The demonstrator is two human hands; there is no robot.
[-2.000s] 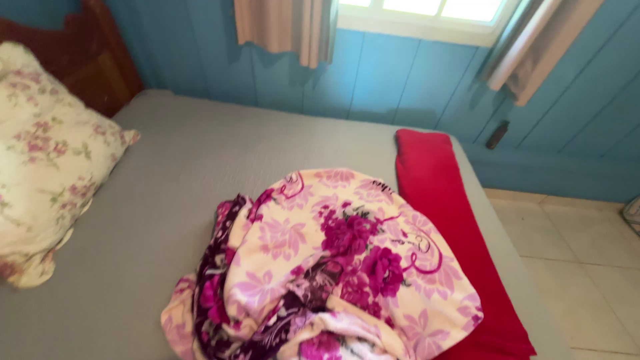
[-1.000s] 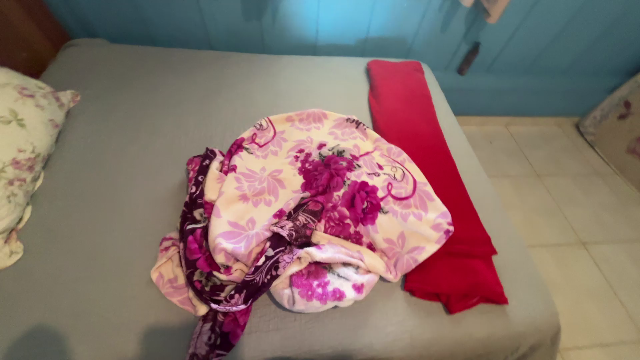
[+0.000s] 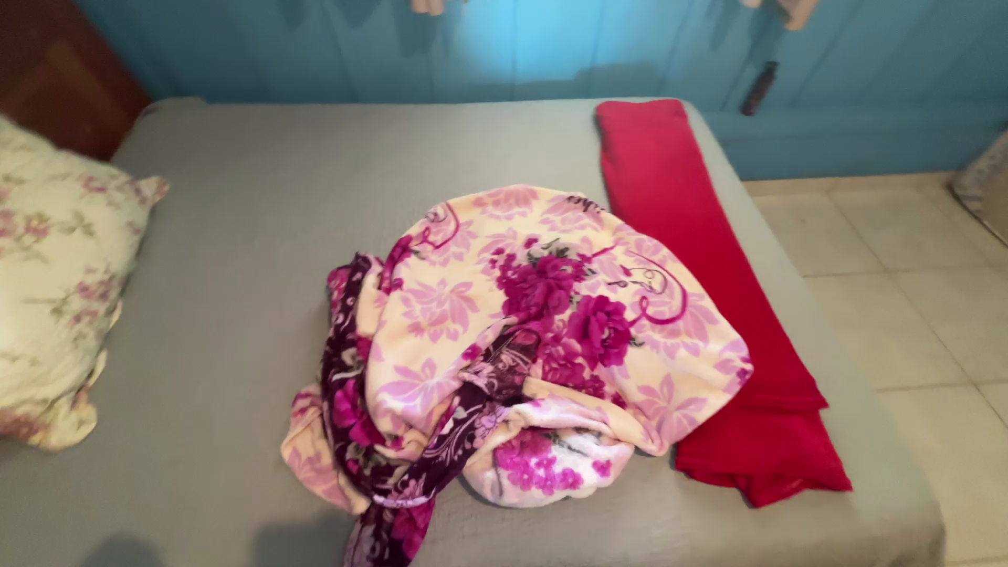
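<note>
A floral blanket [image 3: 551, 299], cream with pink and magenta flowers and dark purple borders, lies bunched in a heap on a bed with a grey sheet [image 3: 228, 260]. Its right side rests over part of a red folded cloth [image 3: 693, 236], which lies lengthwise along the right part of the bed. Neither my left hand nor my right hand is in view. Soft shadows fall on the sheet at the lower left.
At the left edge lies a floral pillow [image 3: 63, 291] near a wooden headboard [image 3: 71, 79]. A blue wall [image 3: 520, 47] stands behind the bed, with a small dark object [image 3: 759, 88] on it. Tiled floor [image 3: 890, 315] shows at the right.
The view has tilted down, so the window has left it. The blanket and the red cloth appear to lie as before.
</note>
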